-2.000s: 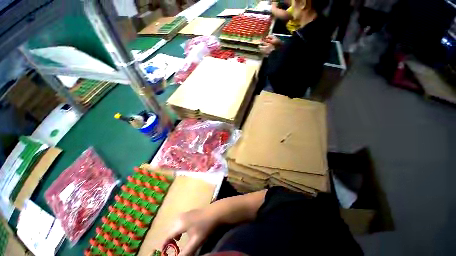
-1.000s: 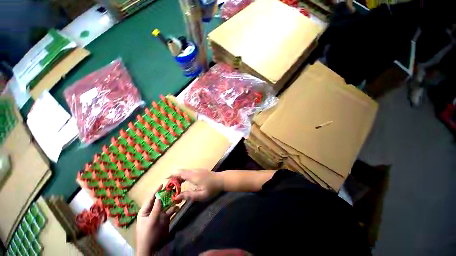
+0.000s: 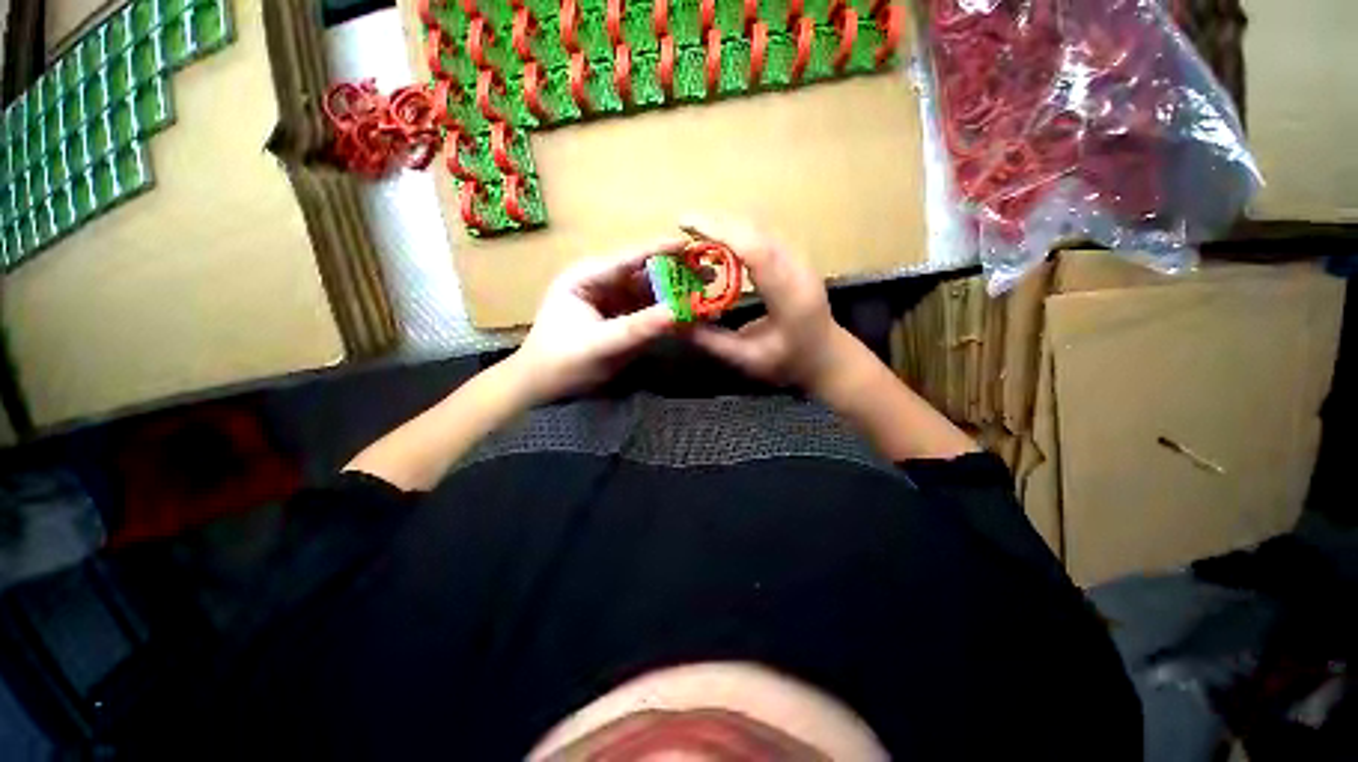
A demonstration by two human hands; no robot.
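Observation:
My left hand point(image 3: 596, 328) holds a small green piece point(image 3: 676, 287) between thumb and fingers, near the cardboard's front edge. My right hand point(image 3: 782, 320) holds looped red bands point(image 3: 715, 279) against the right side of the piece. Fingers partly hide both. Finished pieces point(image 3: 641, 60), green with red diagonal strips, lie in tight rows on the cardboard sheet point(image 3: 715, 186), with a short extra row at the left front. A tangled pile of red bands point(image 3: 375, 127) lies left of them.
Bare green pieces point(image 3: 90, 112) lie on the left board point(image 3: 224, 283). A clear bag of red bands point(image 3: 1057, 119) is at the right of the bench. Spare cardboard point(image 3: 1191, 402) is stacked at the lower right. A red shape point(image 3: 209, 469) shows below the bench at left.
The view has swung down and to the right hand's former work spot, now centred on my hands. Both hands still hold the green piece and red bands together.

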